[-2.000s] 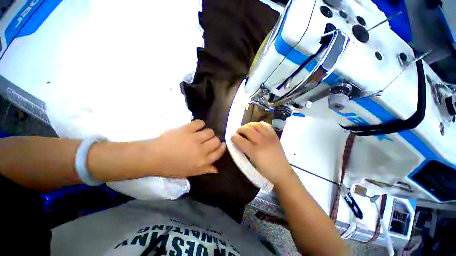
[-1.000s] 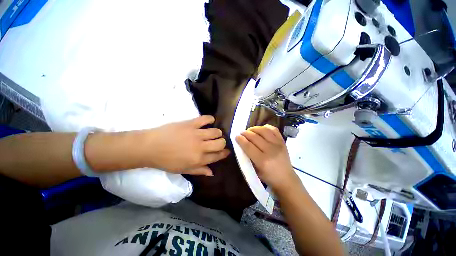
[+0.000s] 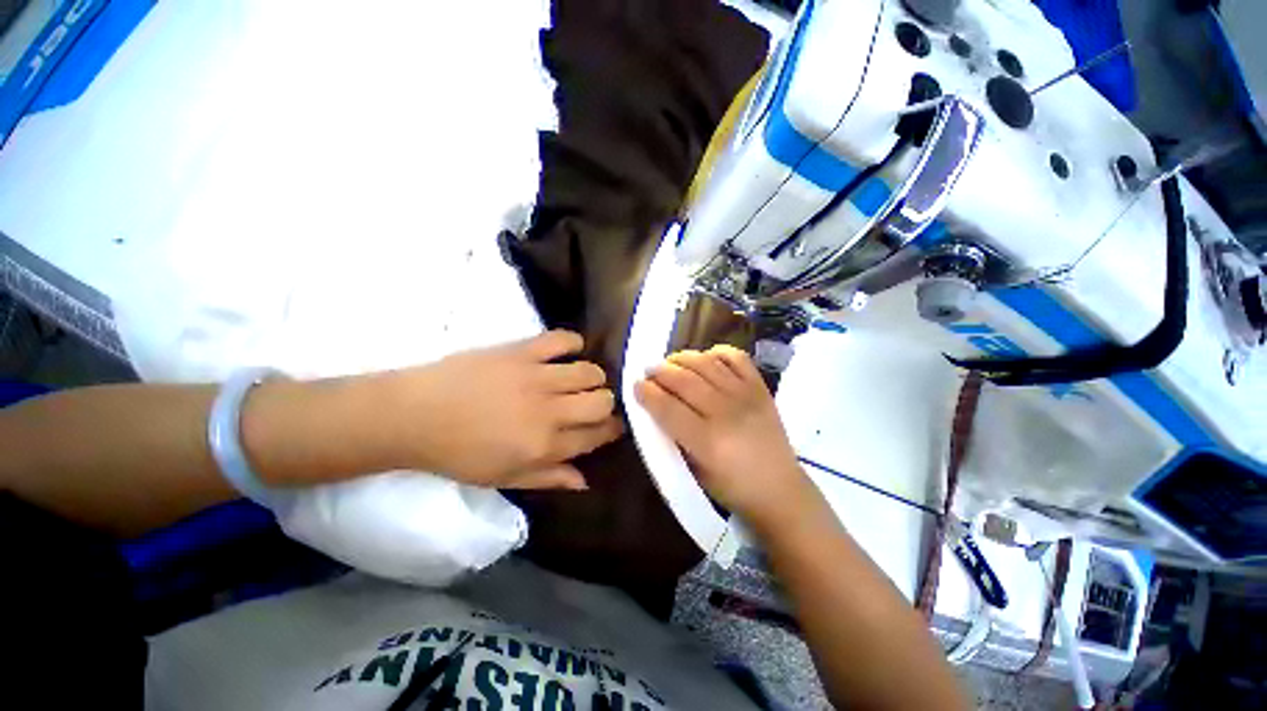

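A dark brown fabric panel (image 3: 611, 167) runs from the top of the view down under both hands to my lap. A curved white strip (image 3: 648, 347) lies on it, its upper end near the presser foot (image 3: 730, 275). My left hand (image 3: 535, 413) lies palm down on the brown panel, fingers slightly bent, left of the strip. My right hand (image 3: 716, 417) presses with bent fingertips at the strip's right edge, just below the foot. White fabric (image 3: 403, 521) bunches under my left forearm. The needle tip cannot be made out.
The white sewing machine head (image 3: 848, 153) stands at the right. A yellow strip (image 3: 718, 146) shows beside it. Dark snips (image 3: 977, 565) lie right of my right forearm. Narrow brown strips (image 3: 953, 486) hang over the table at the lower right. Blue cloth is at the lower left.
The camera view has shifted. The curved strip has moved a little up toward the foot since the first frame, so less of it shows below my right hand. Both hands keep nearly the same pose.
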